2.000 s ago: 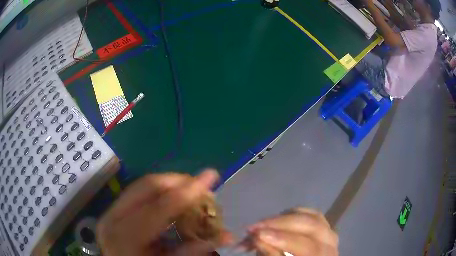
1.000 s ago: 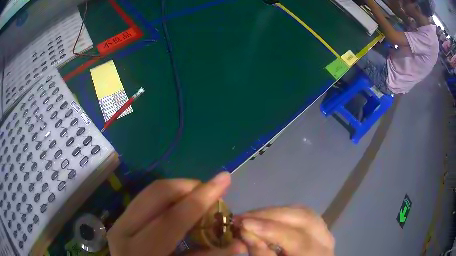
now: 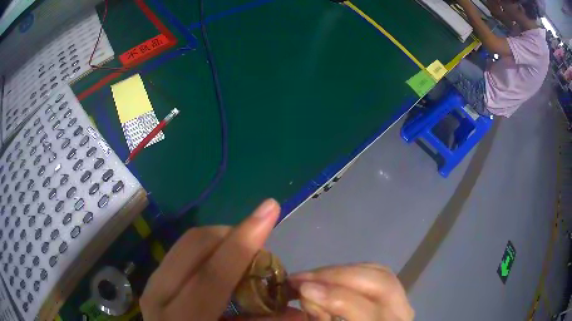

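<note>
My left hand (image 3: 194,269) is bare and holds a round slotted brass holder (image 3: 262,285) at the bottom centre, its index finger raised above it. My right hand (image 3: 357,291) is bare, with thumb and forefinger pinched together at the right side of the brass holder. Whatever tiny part or tool sits between the right fingertips is hidden or too small to tell. Both hands are partly cut off by the bottom edge.
A white parts tray (image 3: 56,188) with rows of dark ovals stands at the left. A silver ring base (image 3: 111,289) is below it. A yellow card (image 3: 133,100) and a red pen (image 3: 152,135) lie on the green mat. A person (image 3: 514,69) sits near a blue stool (image 3: 446,128).
The blurred hands of two seconds ago have come together at the brass holder. Since one second ago the left index finger has lifted slightly and the metal glint at the holder's slot is gone.
</note>
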